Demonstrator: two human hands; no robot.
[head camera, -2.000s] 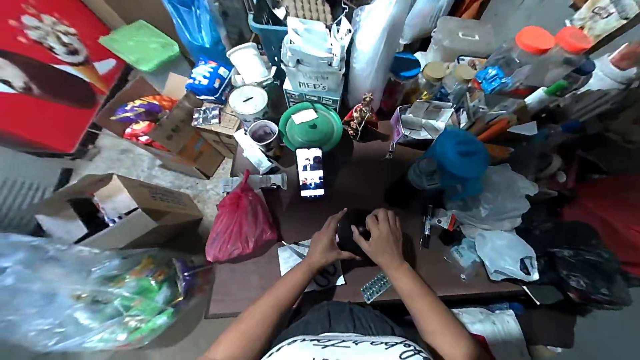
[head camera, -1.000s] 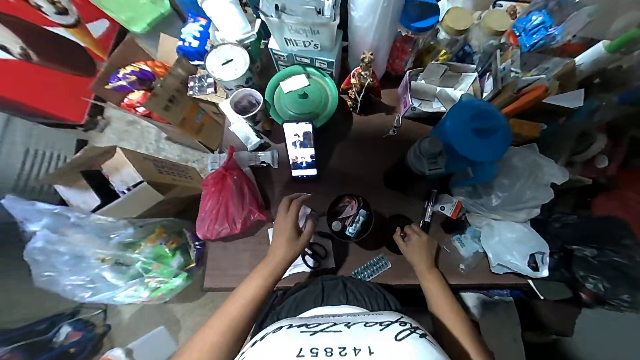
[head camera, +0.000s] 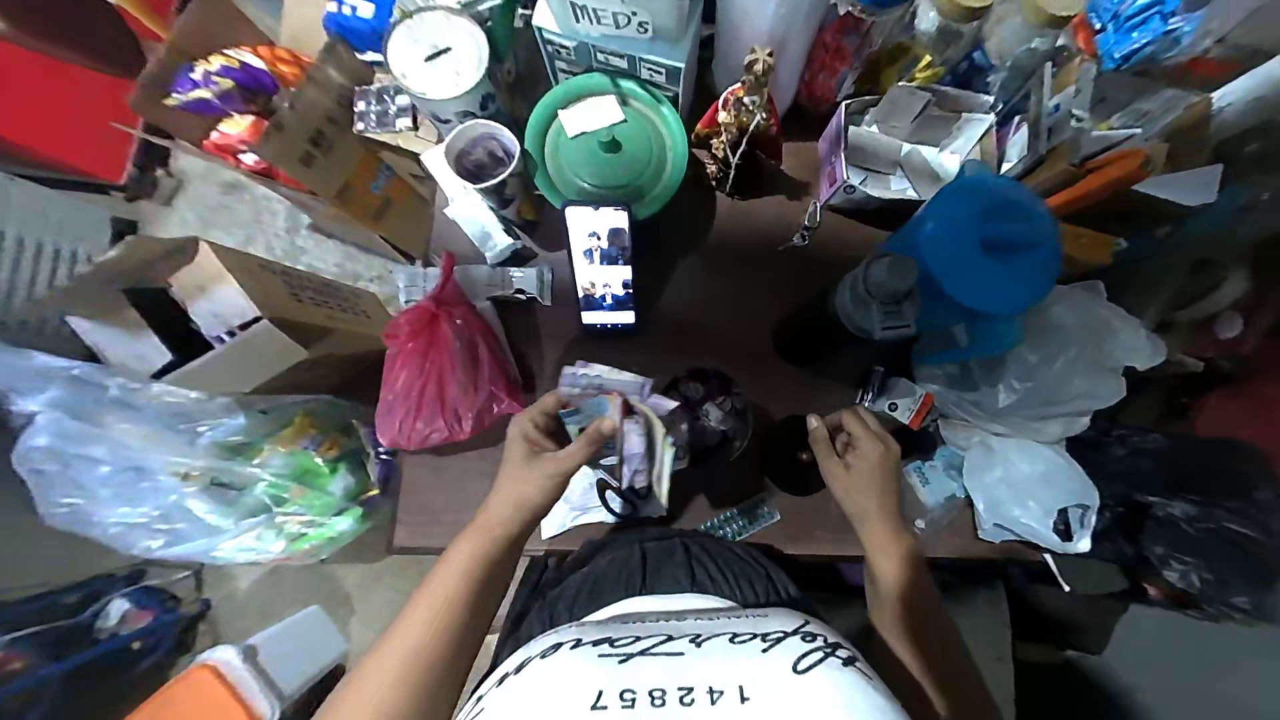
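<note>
My left hand (head camera: 555, 445) holds a bundle of folded banknotes (head camera: 635, 440) above the dark table, left of a dark round container (head camera: 708, 410) with contents that look blurred. My right hand (head camera: 855, 455) rests at a dark round lid (head camera: 795, 455), its thumb and fingertips near the rim; whether it grips the lid I cannot tell. Under the notes lie black-handled scissors (head camera: 615, 497) on white paper (head camera: 578, 505). A blister pack of tablets (head camera: 740, 520) lies at the table's front edge. A lit phone (head camera: 601, 265) leans near a green lidded container (head camera: 606, 145).
A pink plastic bag (head camera: 445, 370) sits at the table's left, cardboard boxes (head camera: 300, 290) beyond it. On the right stand a blue-lidded jug (head camera: 985, 245) and a grey-capped bottle (head camera: 880, 295), beside white plastic bags (head camera: 1030, 490). An open carton (head camera: 905, 140) and a figurine (head camera: 743, 120) stand behind.
Two seconds ago both hands were on the dark round container; a second ago it stood uncovered between them. The banknote bundle now shows in my left hand. The view has moved closer.
</note>
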